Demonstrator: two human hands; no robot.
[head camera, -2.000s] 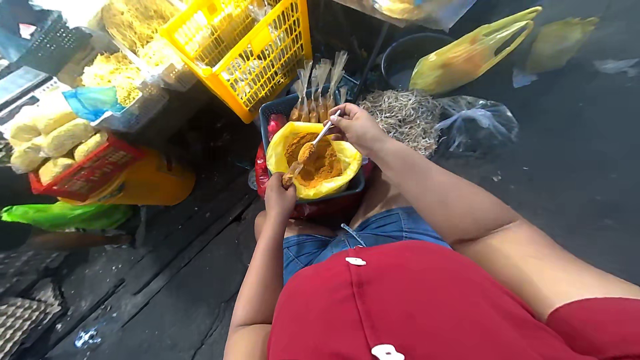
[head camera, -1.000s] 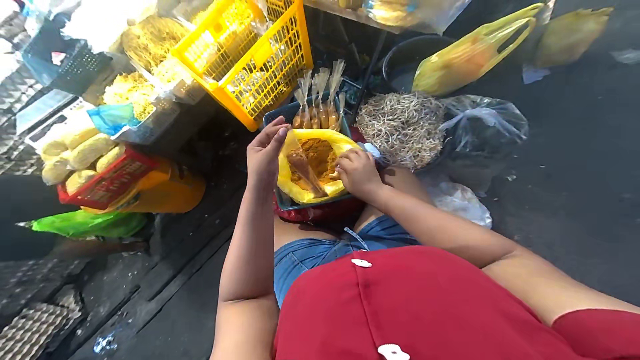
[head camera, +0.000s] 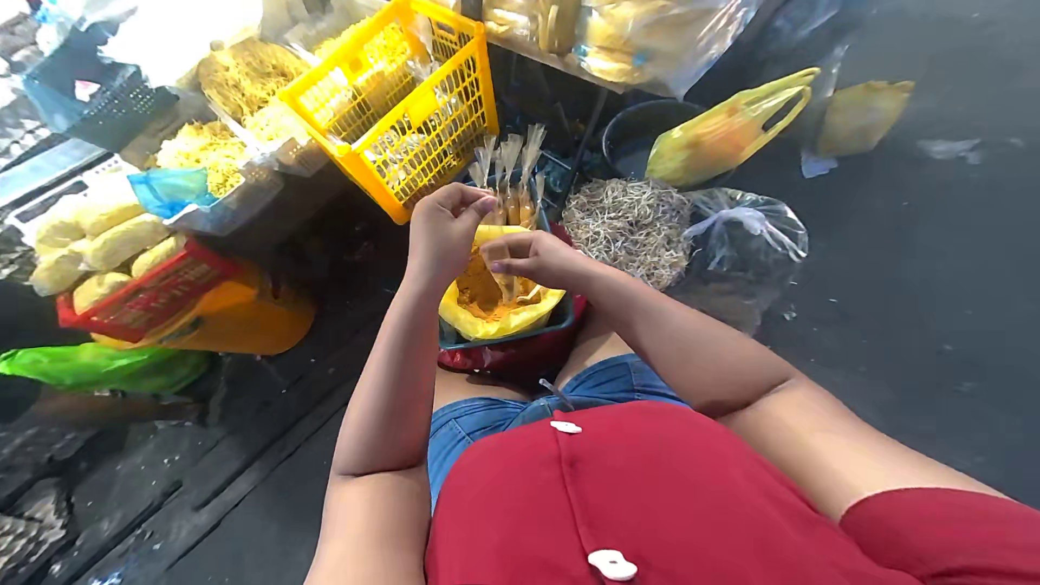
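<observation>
A yellow plastic bag (head camera: 487, 325) of orange-brown powder (head camera: 479, 288) lies open in a dark basket between my thighs. Over its left rear edge is my left hand (head camera: 447, 227), thumb and forefinger pinched together; the frame does not show clearly what they grip. My right hand (head camera: 536, 258) reaches over the bag, its fingers around a small clear plastic bag (head camera: 505, 280) that hangs above the powder. Filled narrow bags with twisted tops (head camera: 513, 195) stand upright just behind the yellow bag. The spoon cannot be made out.
A yellow crate (head camera: 422, 122) of packed bags stands behind to the left. A heap of small pale dried pieces (head camera: 630, 227), a dark basin (head camera: 617, 138) and a tied clear bag (head camera: 751, 231) are at the right. Wrapped yellow bundles sit in a red crate (head camera: 154, 296) at the left.
Two seconds ago my right hand held a white spoon in the powder; now it is at the small bag. My left hand has moved up from the bag's lower left side.
</observation>
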